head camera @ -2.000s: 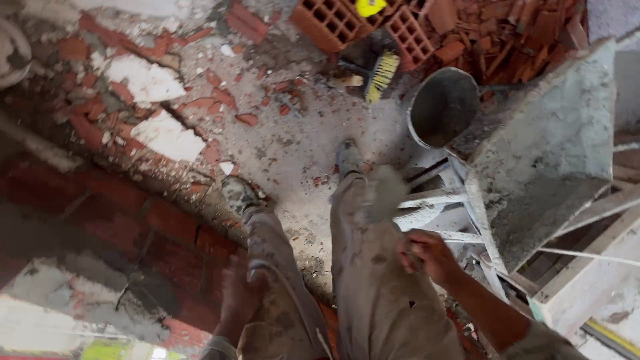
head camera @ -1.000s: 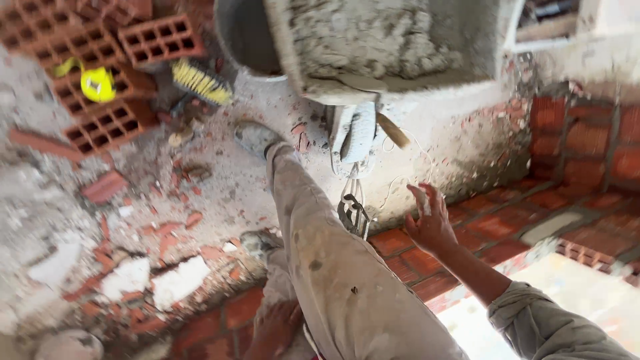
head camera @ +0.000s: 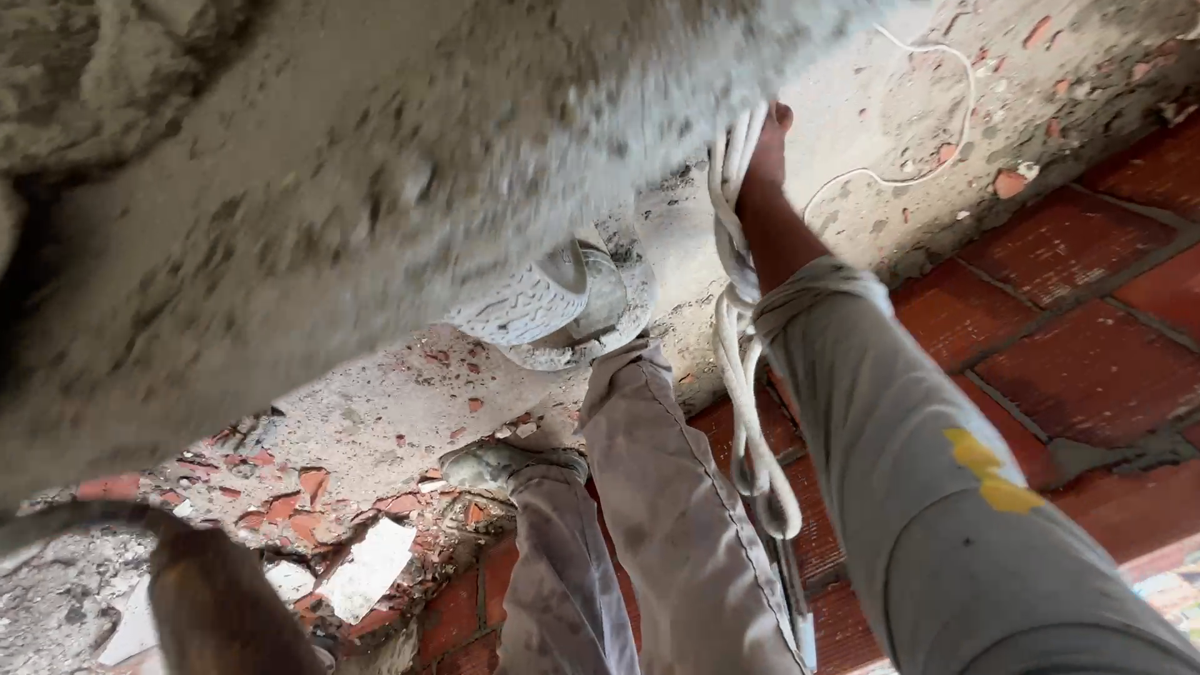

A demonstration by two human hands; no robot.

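The mortar-coated tray (head camera: 394, 253) of what looks like a wheelbarrow fills the upper left, very close to the camera. Below its edge shows a treaded tyre (head camera: 525, 300). My right hand (head camera: 773, 141) reaches to the tray's edge at the upper middle; its fingers are mostly hidden, so its grip cannot be made out. White rope (head camera: 741, 375) hangs in loops beside my right wrist and forearm. At the lower left, a blurred brown wooden handle (head camera: 216, 600) with a dark curved metal neck stands close to the camera. My left hand is out of view.
A red brick surface with mortar joints (head camera: 1087, 347) runs along the right. Broken brick pieces (head camera: 309, 487) and white slabs (head camera: 370, 567) lie on the floor at lower left. One boot (head camera: 497, 464) stands near the rubble. A thin white cord (head camera: 966, 103) curls at upper right.
My right hand has moved from open air to the tray's edge beside the rope. My left hand has left the view. The view has moved much closer over the tray.
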